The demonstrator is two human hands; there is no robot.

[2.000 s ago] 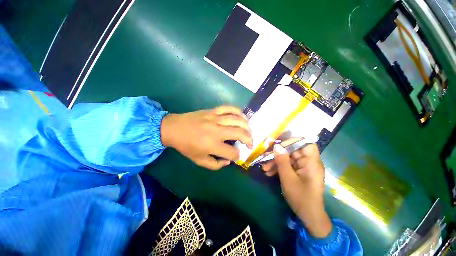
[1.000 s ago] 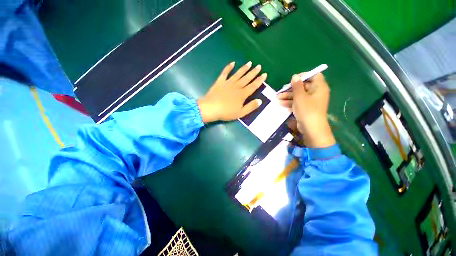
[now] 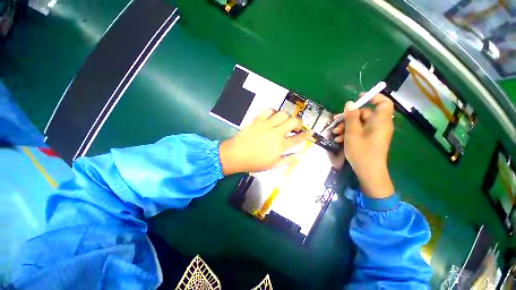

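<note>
A display unit [image 3: 305,218] lies tilted in front of me, with a bright white middle, an orange flex cable [image 3: 270,203] across it and the circuit board [image 3: 310,115] at its far end. My right hand [image 3: 368,133] holds white tweezers [image 3: 366,97], their tip down at the board. My left hand [image 3: 263,143] lies over the unit's left side, fingers at the board and the cable's upper end; whether they grip anything is hidden. The sticker sheet [image 3: 232,99], white with a black block, lies beside the unit's far end.
A long black strip sheet [image 3: 106,73] lies at the left. Other units [image 3: 433,103] lie at the right, one [image 3: 502,182] cut by the edge, another at the top. A metal rail [image 3: 421,44] curves along the upper right. Clear plastic bags [image 3: 481,271] lie at the lower right.
Both hands have moved from the sticker sheet to the unit's board end. The tweezers' tip now points down at the board. The view has shifted.
</note>
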